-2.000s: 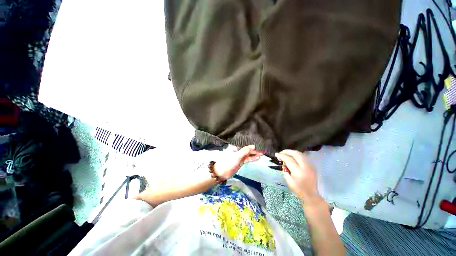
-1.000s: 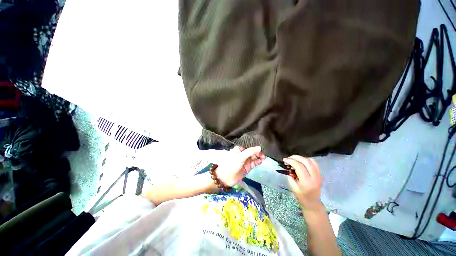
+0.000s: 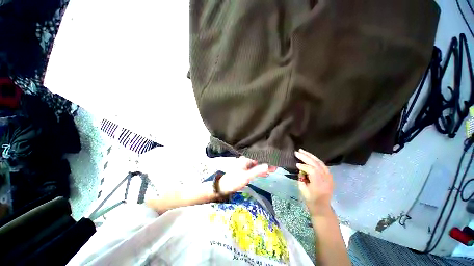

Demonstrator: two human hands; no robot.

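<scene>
The dark olive-brown shorts (image 3: 249, 88) lie spread on the table, waist end towards me, over matching brown layers that show at the lower right. My left hand (image 3: 254, 171) holds the near edge of the ribbed elastic waistband (image 3: 267, 156) between thumb and fingers. My right hand (image 3: 315, 179) is at the right of the waistband, fingers curled round small dark thread snips (image 3: 300, 175). Its forefinger touches or nearly touches the cloth. The tips of the snips are mostly hidden.
Black hangers (image 3: 447, 98) lie tangled at the right, with a black cord (image 3: 451, 200) below them. A red cylinder (image 3: 460, 236) is at the lower right. Dark clothing (image 3: 39, 135) is heaped at the left. A striped strip (image 3: 127, 137) lies near the white table's left front edge.
The view has shifted, so the shorts appear further right. The blades of the snips showed between the hands before and are now mostly hidden. My right forefinger is extended up to the waistband.
</scene>
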